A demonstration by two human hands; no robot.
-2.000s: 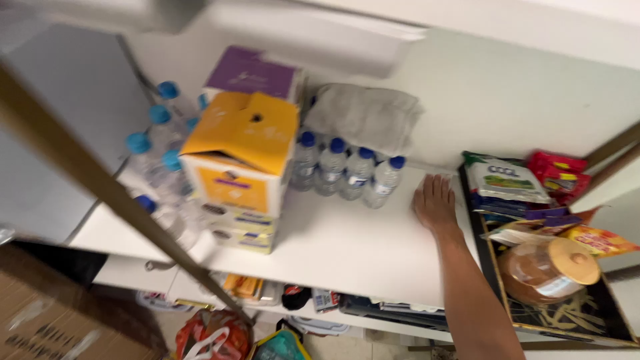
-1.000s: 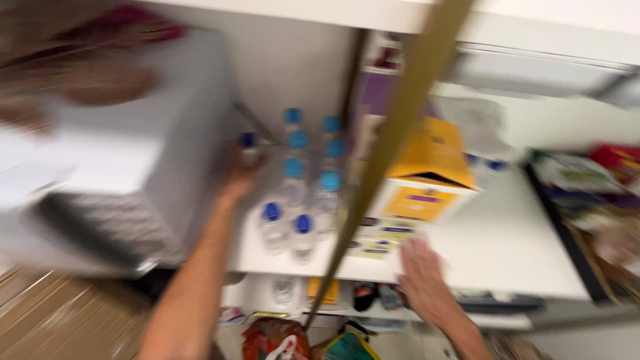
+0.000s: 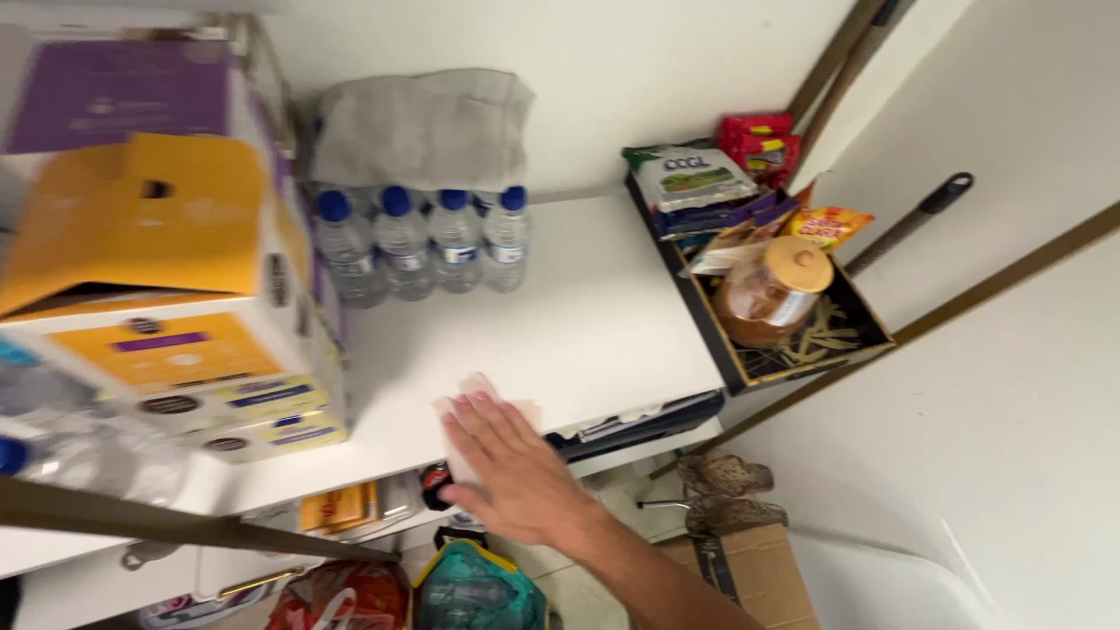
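My right hand (image 3: 512, 468) lies palm down at the front edge of the white shelf (image 3: 560, 332), pressing a thin pale cloth or tissue (image 3: 477, 385) that shows past its fingertips. My left hand is out of view. Behind my right hand, plastic water bottles (image 3: 455, 245) with blue caps stand in a row, and a grey cloth (image 3: 424, 131) rests over the ones at the back. To the left are an orange and white carton (image 3: 166, 341) on pale boxes and a purple box (image 3: 122, 96). A black tray (image 3: 731, 367) to the right holds packets and a lidded jar (image 3: 774, 293).
More bottles (image 3: 105, 455) stand at the lower left beside a brown metal post (image 3: 175, 525). Below the shelf are a lower shelf with small items, a red bag (image 3: 341, 595), a teal bag (image 3: 481, 591) and a cardboard box (image 3: 761, 573). A dark-gripped pole (image 3: 910, 223) leans at the right.
My left hand, near the bottles at the left one second ago, has left the view. My right hand has moved from beside the cartons to the right along the front edge. The view has swung right.
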